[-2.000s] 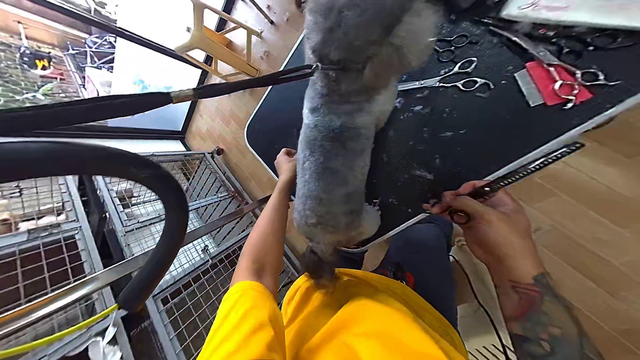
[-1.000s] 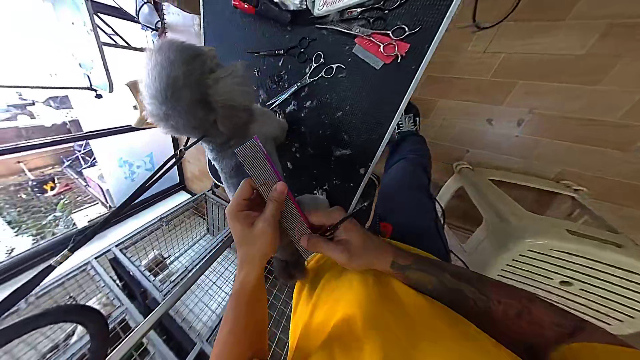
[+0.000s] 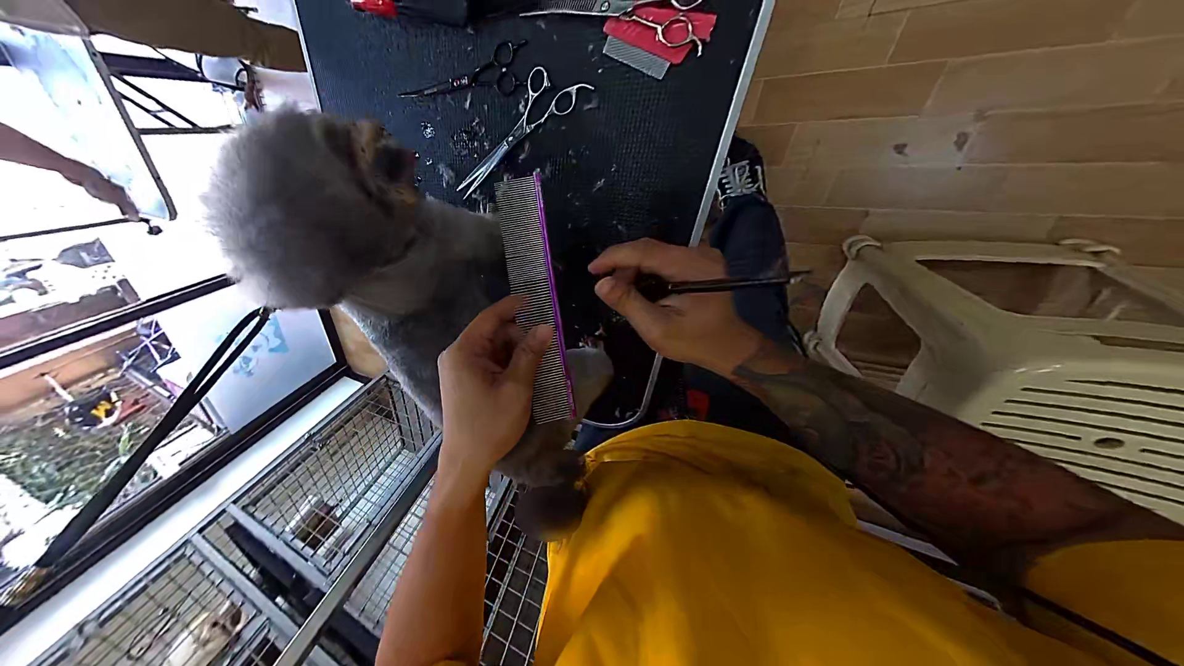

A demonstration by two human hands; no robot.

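My left hand (image 3: 490,379) grips a metal grooming comb (image 3: 532,268) with a purple spine, held over the back of a grey, clipped dog (image 3: 407,314). The dog has a fluffy round head (image 3: 287,208) and stands on the black grooming table (image 3: 638,157), facing away from me. To the right of the comb, my right hand (image 3: 675,296) holds dark shears (image 3: 712,285) by the finger loops, their blades pointing right, away from the dog. Silver scissors (image 3: 523,129) lie with their handles spread on the table beyond the comb, beside black scissors (image 3: 476,79).
A red case (image 3: 661,32) with a small comb (image 3: 636,57) and more shears lie at the table's far end. Wire cages (image 3: 342,481) with animals stand at lower left, and a black leash (image 3: 176,421) crosses there. A plastic chair (image 3: 1045,351) stands at right. People's arms show at upper left.
Two seconds ago the comb was not in my left hand; a second ago both hands were at it. Now my right hand is apart from it, with the shears. The view has shifted largely.
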